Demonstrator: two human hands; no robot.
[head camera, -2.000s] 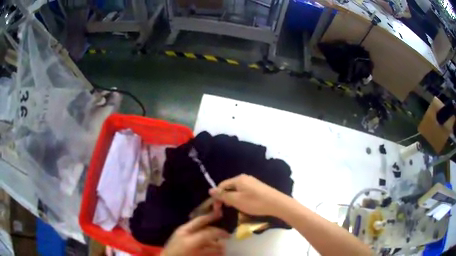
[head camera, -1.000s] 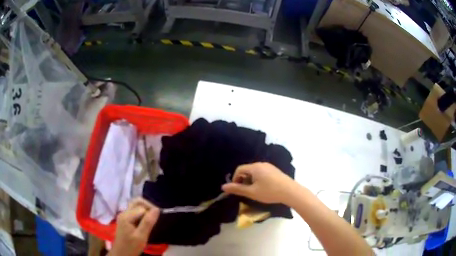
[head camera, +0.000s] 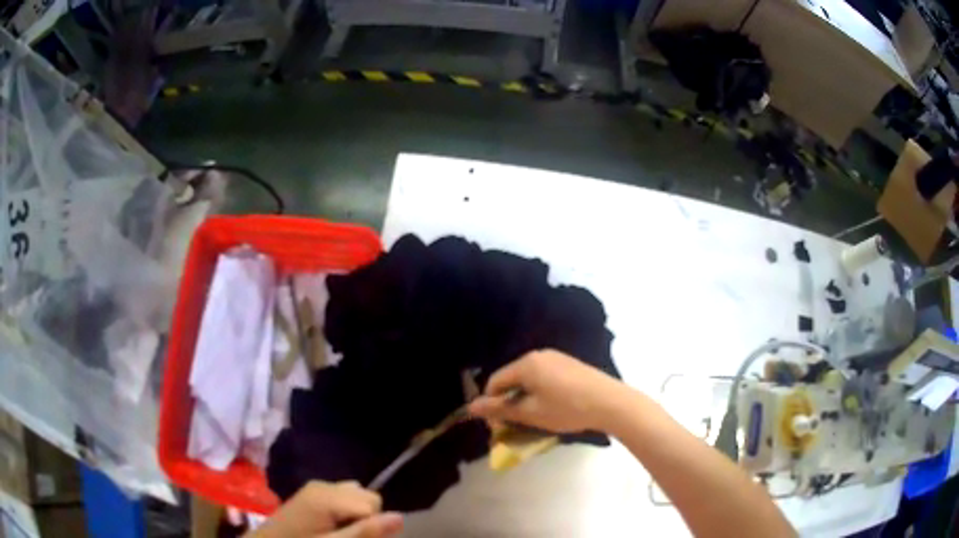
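A spread stack of black garment pieces with scalloped edges lies on the white table and overlaps the red basket's right side. My left hand, at the bottom edge of the picture, pinches one end of a thin grey-tan tie strip. My right hand holds the strip's other part over the black cloth. The strip runs slanted between both hands. A small yellow-tan piece shows just below my right hand at the cloth's lower edge.
The red basket at left holds pale folded sheets and tan strips. A large clear plastic bag hangs beyond it. A cream sewing machine stands at right, with a thread cone behind it. Black scraps lie near it.
My hands were close together, then spread the strip between them. My left hand has since moved down and a little right, so the strip slants more. The camera view has shifted slightly.
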